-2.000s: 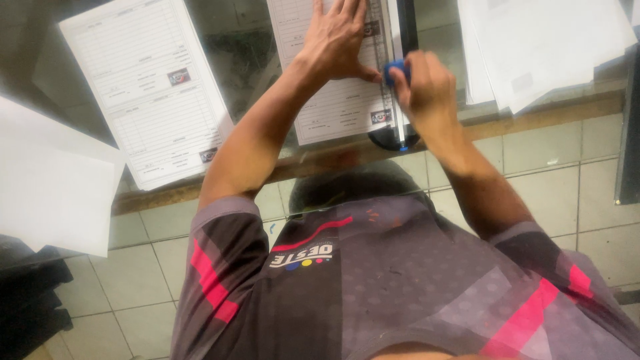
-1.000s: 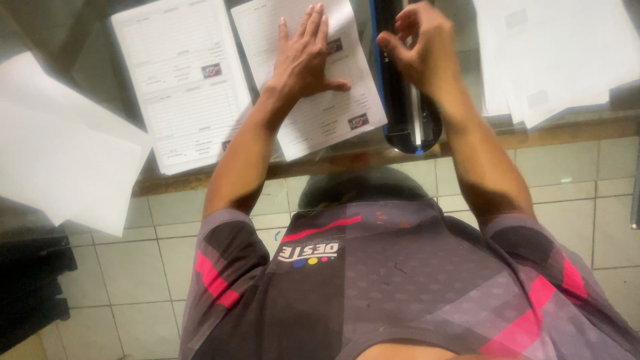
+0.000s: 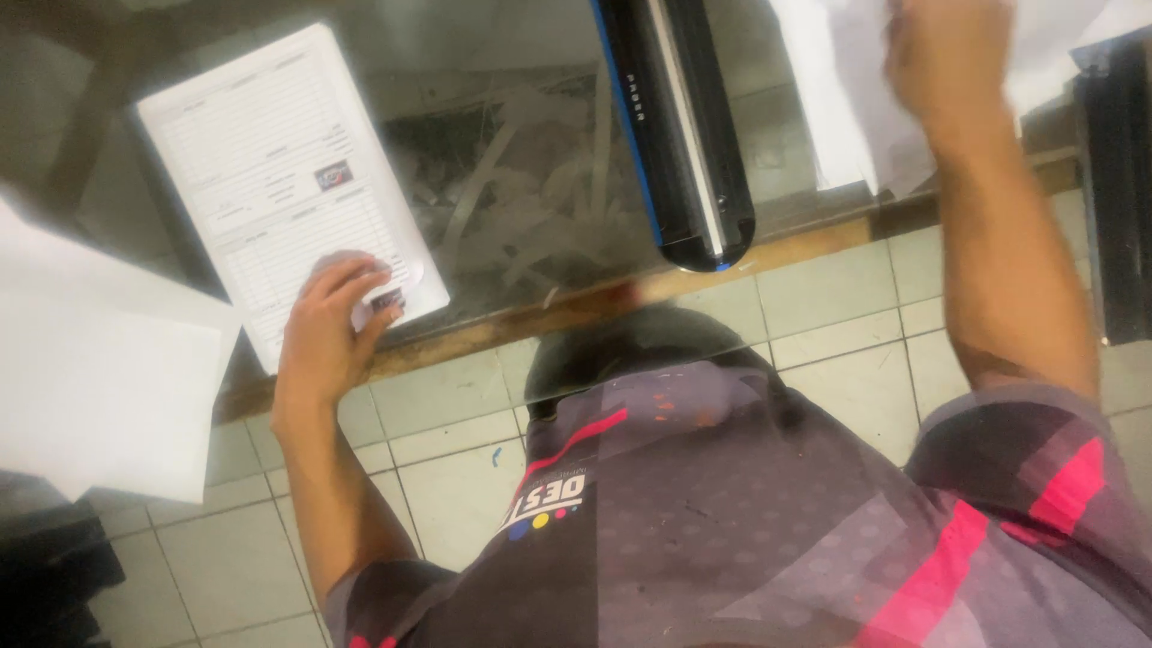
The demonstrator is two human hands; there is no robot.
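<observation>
My left hand [image 3: 337, 328] rests on the lower end of a stack of printed forms [image 3: 270, 171], its thumb and fingers spread over the near corner. At the upper right, my right hand [image 3: 949, 54] reaches over loose white sheets [image 3: 837, 99]; it is blurred and cut by the frame's top edge, so whether it grips a sheet cannot be told. Between the hands lies a black paper trimmer [image 3: 670, 135] with a blue edge and a pale metal rail, its rounded end near the table's front edge. Neither hand touches it.
Under the glass tabletop [image 3: 540, 180], pale paper strips show. White sheets [image 3: 108, 360] overhang the table at the left. The wooden table edge [image 3: 576, 310] runs in front of me, above a tiled floor [image 3: 459, 495]. A dark object [image 3: 1116, 198] stands at the far right.
My left hand has moved left onto the stack of forms, where the printed sheet from beside the trimmer is no longer separate. My right hand has left the trimmer and moved right to the loose sheets.
</observation>
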